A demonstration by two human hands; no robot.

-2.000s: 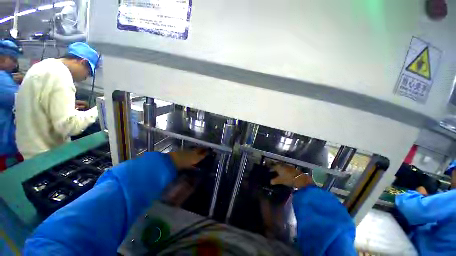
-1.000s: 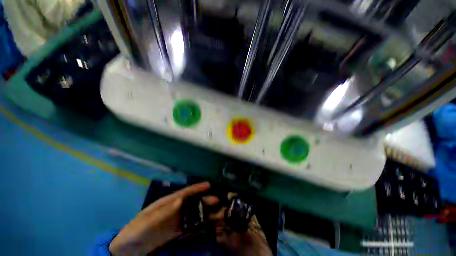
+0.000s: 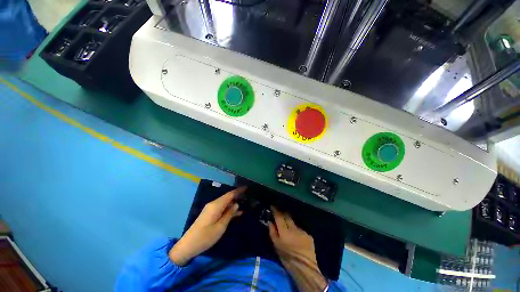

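My left hand (image 3: 210,223) and my right hand (image 3: 292,238) are over the black tray (image 3: 200,206) at my lap. A small black module (image 3: 265,215) with silvery detail is at the fingertips of my right hand. Dark material lies at my left fingertips, too dark to tell apart from the tray. Two small black modules, one on the left (image 3: 288,174) and one on the right (image 3: 323,188), sit side by side on the green bench edge, below the white panel.
The white panel (image 3: 188,85) holds two green-ringed buttons and a red emergency stop (image 3: 310,122) on yellow. Steel guide rods (image 3: 356,37) stand behind it. Black parts trays are stacked at left (image 3: 108,65) and right (image 3: 502,228). A clear grid tray (image 3: 470,271) lies lower right.
The view has moved off the press interior and sharpened. My hands, at the fixtures earliest, are at the lap tray; my fingers have lowered and spread from the parts held up one second ago.
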